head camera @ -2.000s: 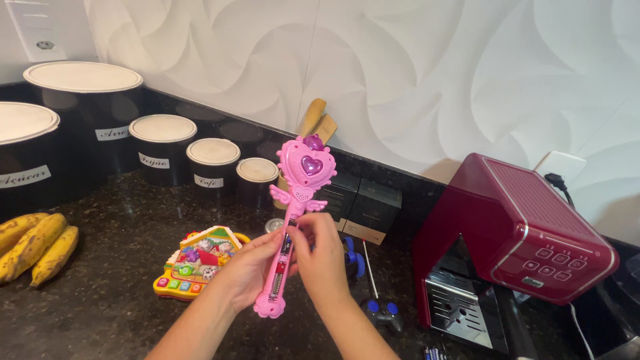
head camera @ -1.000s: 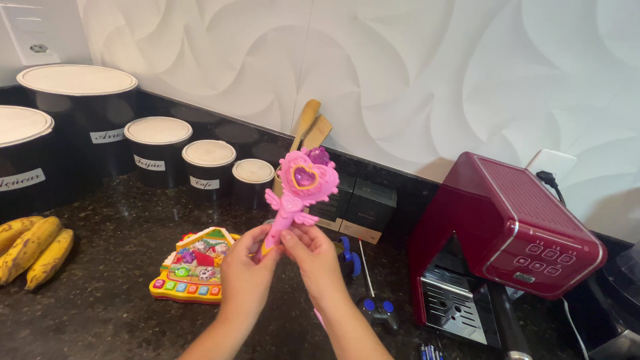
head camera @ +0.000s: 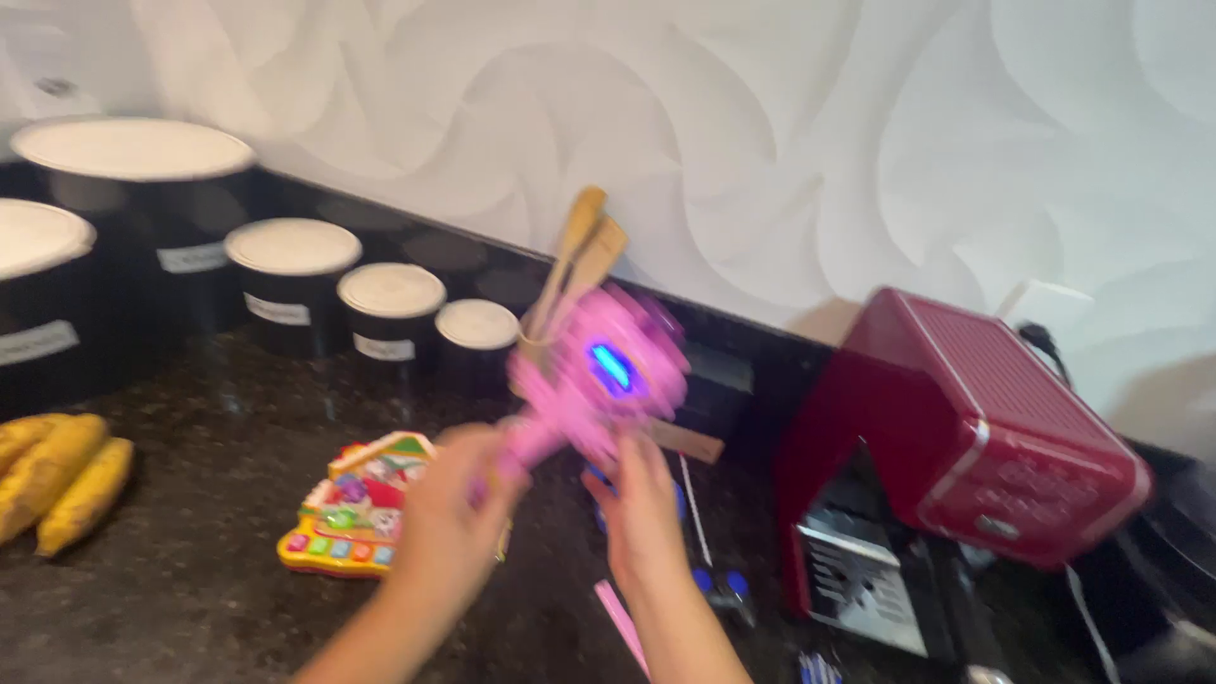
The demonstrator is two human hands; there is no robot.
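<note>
A pink toy wand (head camera: 622, 366) with a heart-shaped head and small wings is blurred, and a blue light glows in its head. My left hand (head camera: 461, 503) is closed around the wand's handle. Just below the wand's head is my right hand (head camera: 636, 494), its fingertips at the wing; blur hides whether they press on it. A pink plastic strip (head camera: 622, 627) lies on the counter, partly behind my right forearm. The yellow toy keyboard (head camera: 342, 551) with colored keys sits left of my left hand.
Black canisters with white lids (head camera: 294, 247) line the left back, with bananas (head camera: 81, 484) before them. Wooden utensils (head camera: 594, 242) stand behind the wand. A red coffee machine (head camera: 978, 418) is at right, near a blue-and-black game controller (head camera: 727, 594).
A blue light now shows in the wand's head; it was unlit before. Two seconds ago the wand's handle showed an open compartment. My right hand has shifted from the handle toward the head.
</note>
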